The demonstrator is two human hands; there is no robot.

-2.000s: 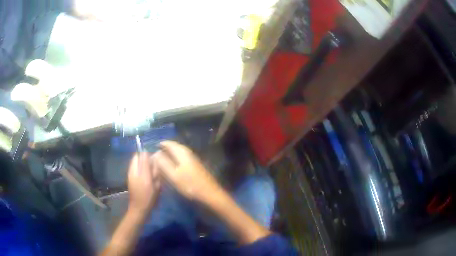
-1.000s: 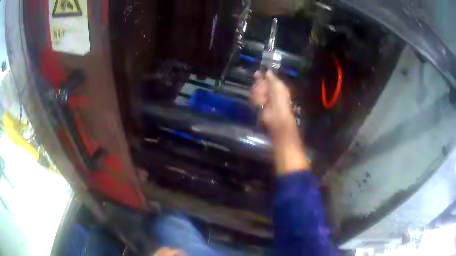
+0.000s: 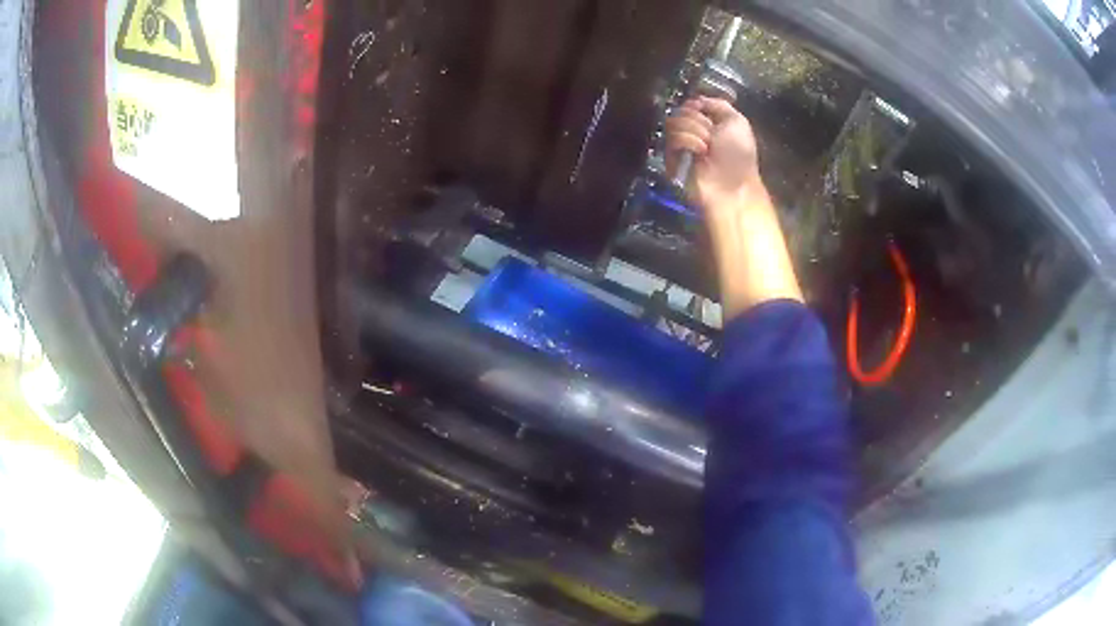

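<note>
My right hand (image 3: 712,141) is raised inside the open moulding bay, upper right of centre. It is closed around a thin silver rod handle (image 3: 684,169), whose lower end shows below the fingers. A metal piece (image 3: 714,83) sits just above the fist, with a shiny rod above it. Whether it touches the dark mould half (image 3: 814,128) beside it, I cannot tell. My left hand is not in view.
The red and brown safety door (image 3: 263,306) with its black handle (image 3: 165,312) and warning label (image 3: 171,116) stands at left. A thick tie bar (image 3: 551,391) crosses below a blue catch bin (image 3: 575,336). An orange-red hose (image 3: 908,318) loops at right.
My right hand has moved up and deeper into the bay with the rod handle. The view has turned from the table to the machine. The left hand, at the bottom edge before, has left the picture.
</note>
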